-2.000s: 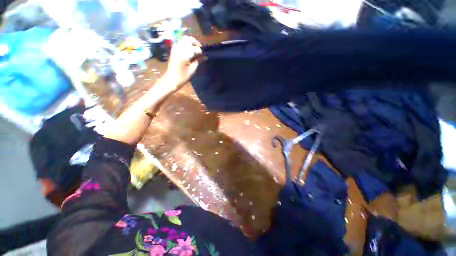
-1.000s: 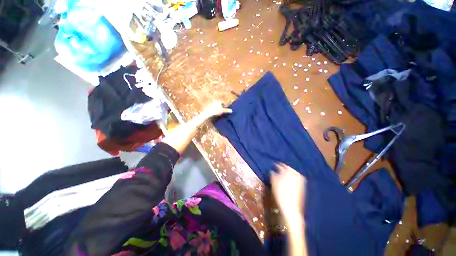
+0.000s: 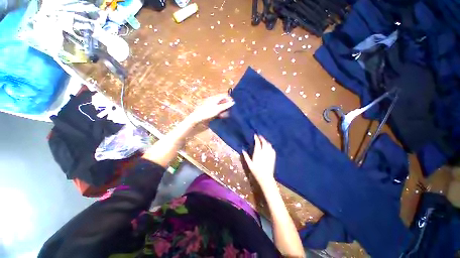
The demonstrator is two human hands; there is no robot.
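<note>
Long navy trousers (image 3: 302, 146) lie folded lengthwise into a strip across the table, running from the centre down to the lower right. My left hand (image 3: 216, 107) is at the left corner of their upper end, with its fingers closed on the fabric edge. A small dark loop or thread shows beside its fingertips. My right hand (image 3: 261, 160) lies on the lower edge of the strip, a little below my left hand, palm down with its fingers apart. A dark hanger (image 3: 348, 118) lies just right of the strip.
The brown table (image 3: 171, 65) bears white specks. A navy and black garment heap (image 3: 413, 85) is at the right, with a black hanger bundle (image 3: 307, 12) at the top. A white spool-like item (image 3: 185, 13) is at the upper left. Dark cloth (image 3: 75, 136) and blue plastic (image 3: 25, 75) lie beyond the left edge.
The trousers, first held up across the view, now lie on the table. My right hand came into view and moved slightly up and left along the strip. The camera view has shifted.
</note>
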